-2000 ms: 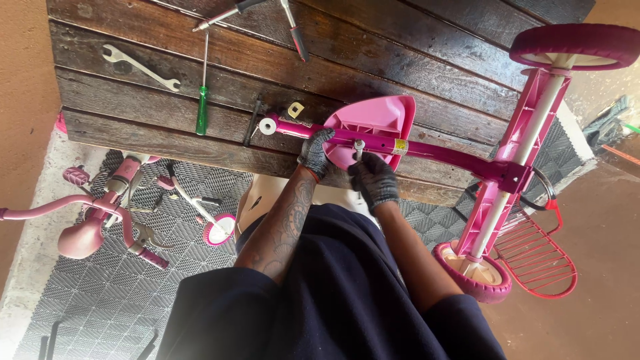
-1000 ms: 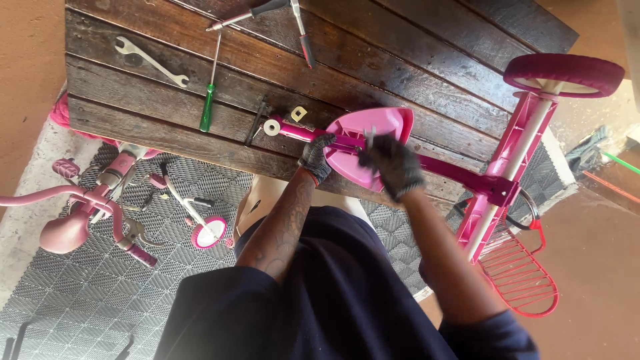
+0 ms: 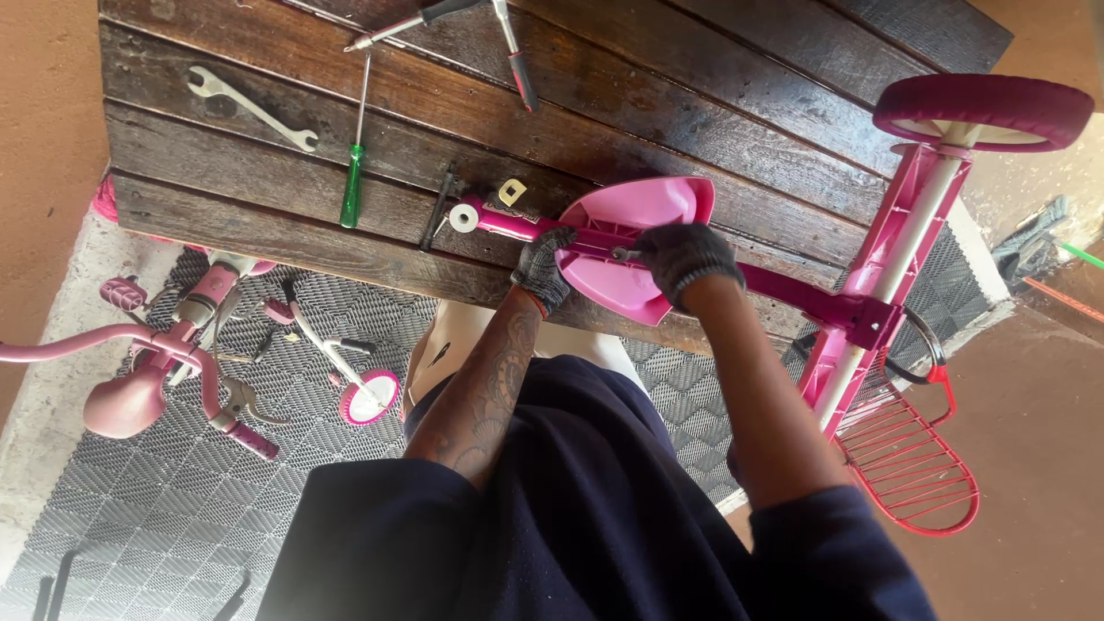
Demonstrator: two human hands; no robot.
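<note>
A magenta tricycle frame tube (image 3: 780, 289) lies across the wooden table, over the underside of a pink plastic seat (image 3: 623, 289). My left hand (image 3: 545, 267), in a dark knit glove, grips the tube at the seat's left edge. Gloved too, my right hand (image 3: 690, 259) is closed on a small metal wrench (image 3: 623, 255), whose head meets the tube above the seat. The wrench's handle is hidden in the fingers. A white round bushing (image 3: 464, 218) caps the tube's left end. Beyond the right hand, the tube joins a pink rear axle beam (image 3: 897, 233) with a magenta wheel (image 3: 983, 110).
On the table lie an open-end wrench (image 3: 254, 110), a green-handled screwdriver (image 3: 353, 185), pliers-like tools (image 3: 522, 78), a dark rod (image 3: 438, 207) and a cream plastic piece (image 3: 511, 191). A pink children's bike (image 3: 129, 397) stands lower left. A red wire basket (image 3: 914, 466) hangs at right.
My right hand has lifted off the seat area and come back down to the tube with the wrench. My left hand has kept its hold on the tube.
</note>
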